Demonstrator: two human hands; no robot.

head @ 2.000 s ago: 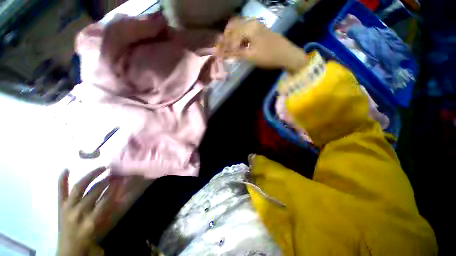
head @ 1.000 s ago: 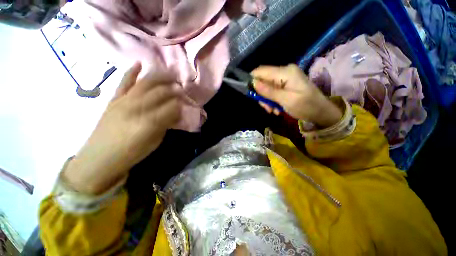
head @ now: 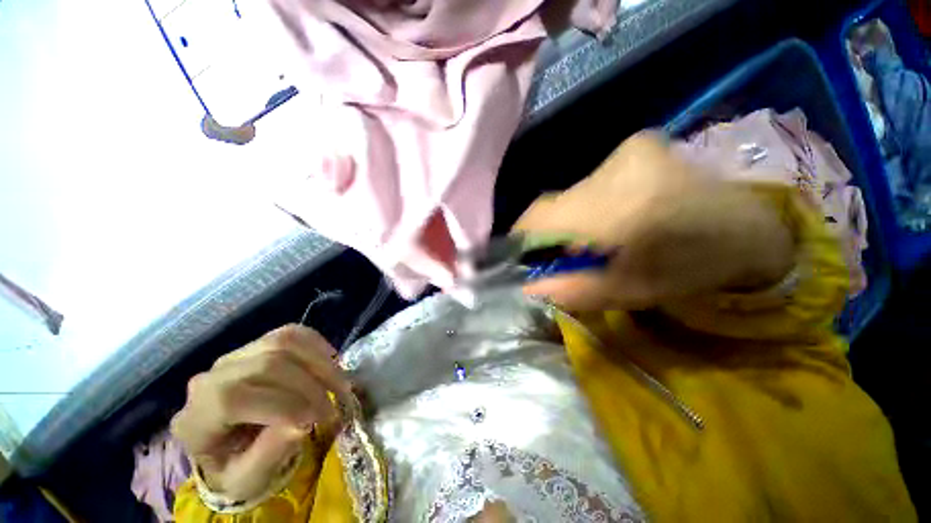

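Observation:
The pink garment piece [head: 429, 133] lies over the table edge, its lower end hanging towards my lap. My right hand [head: 664, 220] is blurred and holds thread snips [head: 561, 264] with blue on the handle; their blurred blades are at the garment's lower tip, and I cannot tell if they touch it. My left hand [head: 260, 403] is below the table edge, left of the garment and apart from it. Its fingers are curled, with a thin thread [head: 325, 296] rising from the fingertips.
The white table [head: 123, 194] has a grey edge running diagonally. Lines of the slide cover show at the top left. A blue basket [head: 858, 312] with pink garments is on the right, another with blue cloth [head: 903, 123] beyond it. Pink cloth [head: 161, 472] shows below the table at the lower left.
My left hand has moved from over the garment down towards my lap. My right hand has brought the snips to the garment's lower end. The garment hangs farther over the edge.

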